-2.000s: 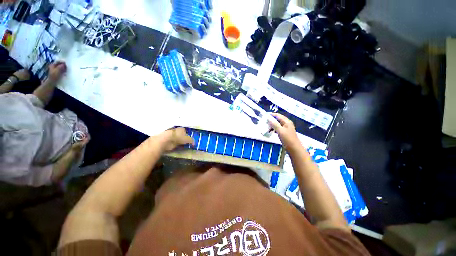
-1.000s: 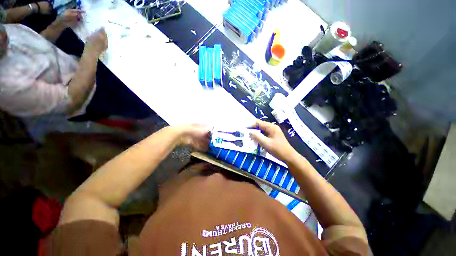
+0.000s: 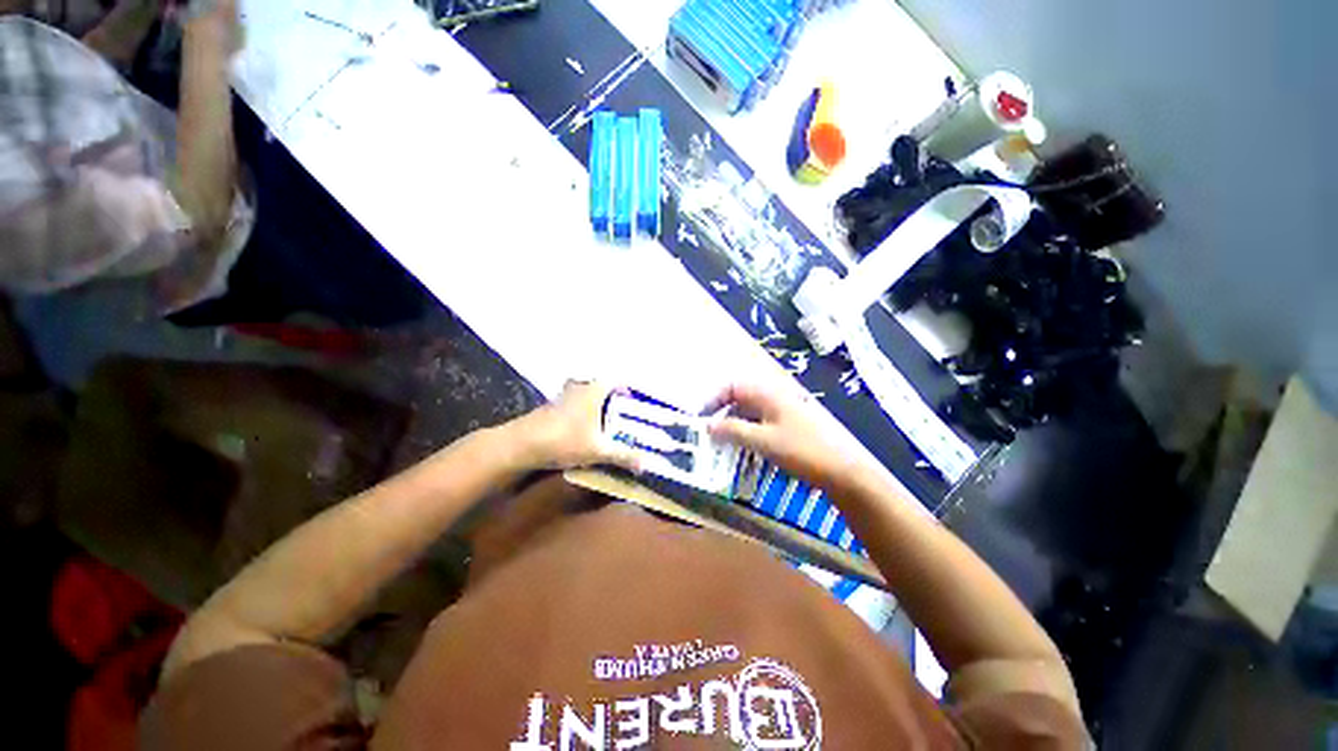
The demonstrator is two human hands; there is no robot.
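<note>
A small blue-and-white retail box [image 3: 663,440] with a dark cable picture lies face up over the left end of an inner carton [image 3: 668,503]. My left hand [image 3: 569,426] grips its left end. My right hand [image 3: 766,429] is at its right end, fingertips on the face. The narrow brown carton lies against my shirt and holds a row of blue boxes [image 3: 804,506], partly hidden by my right forearm and the held box.
Several blue boxes [image 3: 625,173] stand on the white table [image 3: 484,250], with more [image 3: 729,47] behind. Plastic scraps, an orange object [image 3: 825,144], a label strip [image 3: 898,393] and black cables [image 3: 1049,330] lie beyond. A person [image 3: 110,162] sits at left.
The printed box came from the right, first held in my right hand, and now lies between both hands over the carton's left end. The camera view has turned, and the carton appears more tilted.
</note>
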